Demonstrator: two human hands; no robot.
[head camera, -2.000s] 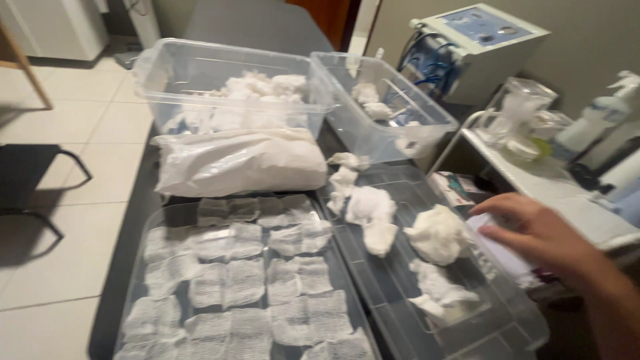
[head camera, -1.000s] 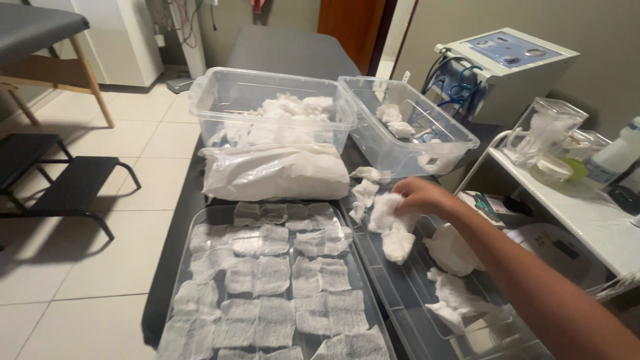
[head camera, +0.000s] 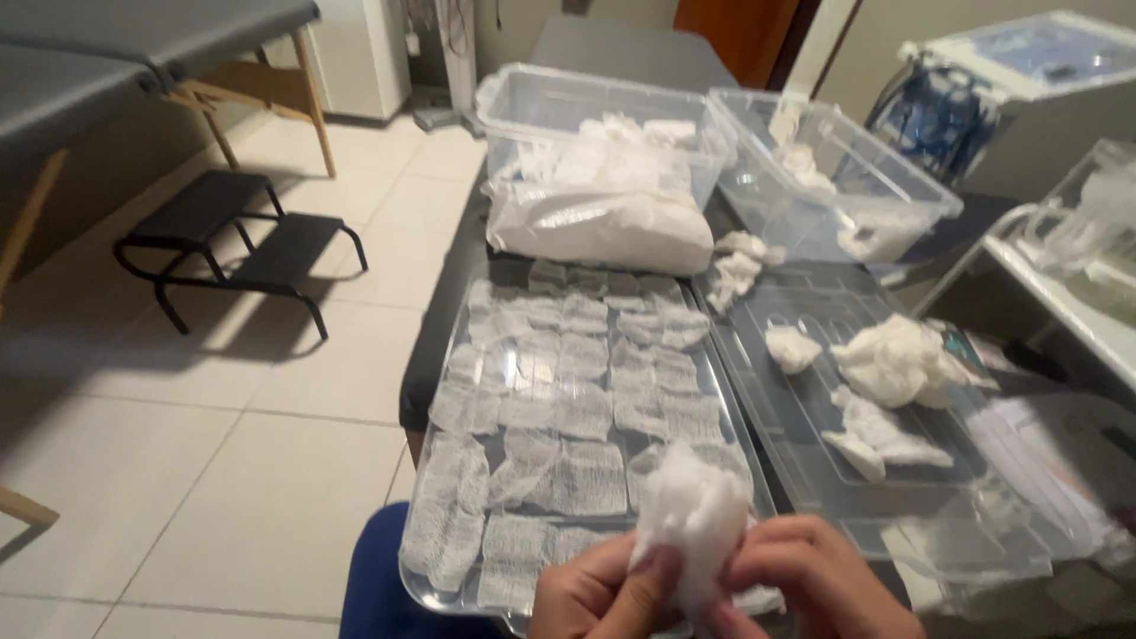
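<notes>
A white cotton wad (head camera: 692, 515) is pinched between my left hand (head camera: 603, 590) and my right hand (head camera: 812, 577), over the near right part of a clear plastic lid. Opened gauze pads (head camera: 590, 475) lie in rows on this lid (head camera: 415, 532), partly hidden by the hands and the wad. On a second clear plastic lid (head camera: 799, 444) to the right rest a large cotton clump (head camera: 896, 359), a small cotton tuft (head camera: 792, 349) and a flattened cotton piece (head camera: 887, 435). Another torn cotton piece (head camera: 738, 266) sits near its far left corner.
Behind the lids are a white plastic-wrapped roll (head camera: 599, 226), a clear bin (head camera: 603, 98) of white material and a second clear bin (head camera: 923, 200). A white trolley (head camera: 1047, 293) and a machine (head camera: 1056, 53) stand right. A black step stool (head camera: 240, 240) is on the floor left.
My right hand has come back from the cotton on the right lid to meet my left hand, which now shows. The cotton it was touching there is gone from that spot. The view has shifted.
</notes>
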